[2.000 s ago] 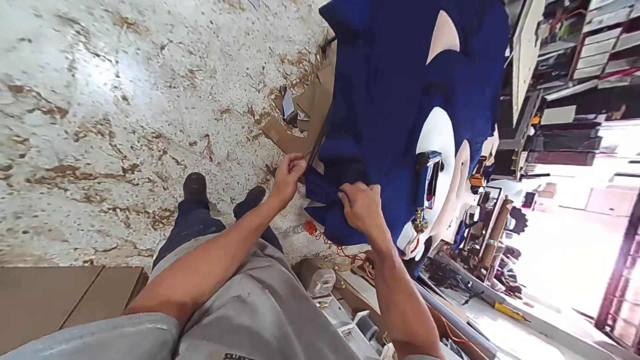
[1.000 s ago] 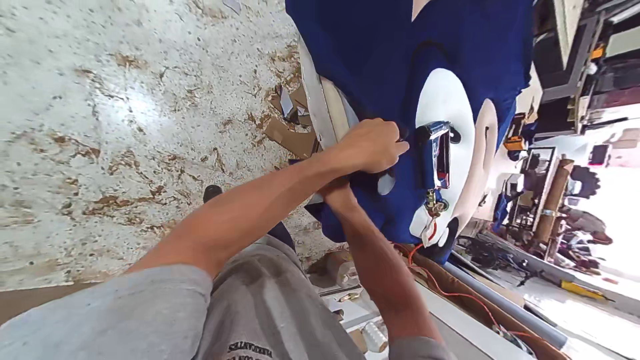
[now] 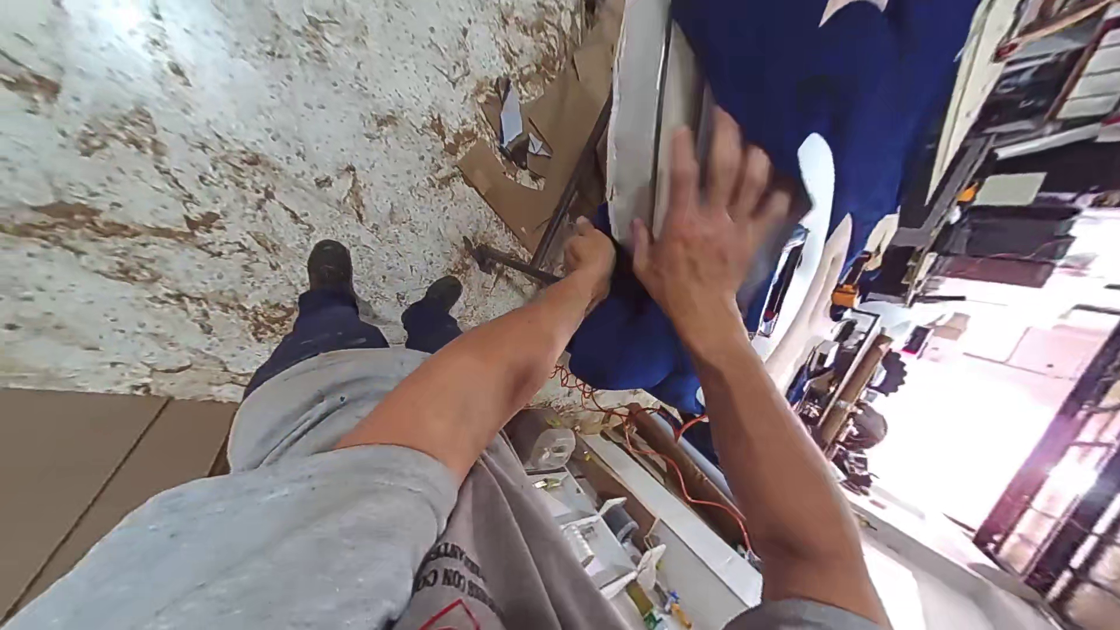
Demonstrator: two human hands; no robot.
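Observation:
My left hand (image 3: 590,259) is at the near left edge of a dark blue fabric cover (image 3: 630,337), its fingers curled on the cloth beside a dark bar. To the right, my right hand (image 3: 704,227), blurred, lies spread with fingers apart over a long pale panel (image 3: 637,122) with a dark lengthwise groove. Blue cloth with white and beige shapes (image 3: 818,188) lies right of this panel. A metal air tool (image 3: 781,284) rests on the cloth by my right wrist, partly hidden by it.
Torn brown cardboard (image 3: 569,109) and dark metal bars (image 3: 516,262) are left of the panel. An orange-red coiled hose (image 3: 678,472) runs over a box of small parts (image 3: 586,525) near my body. Shelves of materials (image 3: 1024,219) stand at right.
My arms were crossed a second ago and are now apart. My right hand has opened out over the pale panel; more of that panel shows than before.

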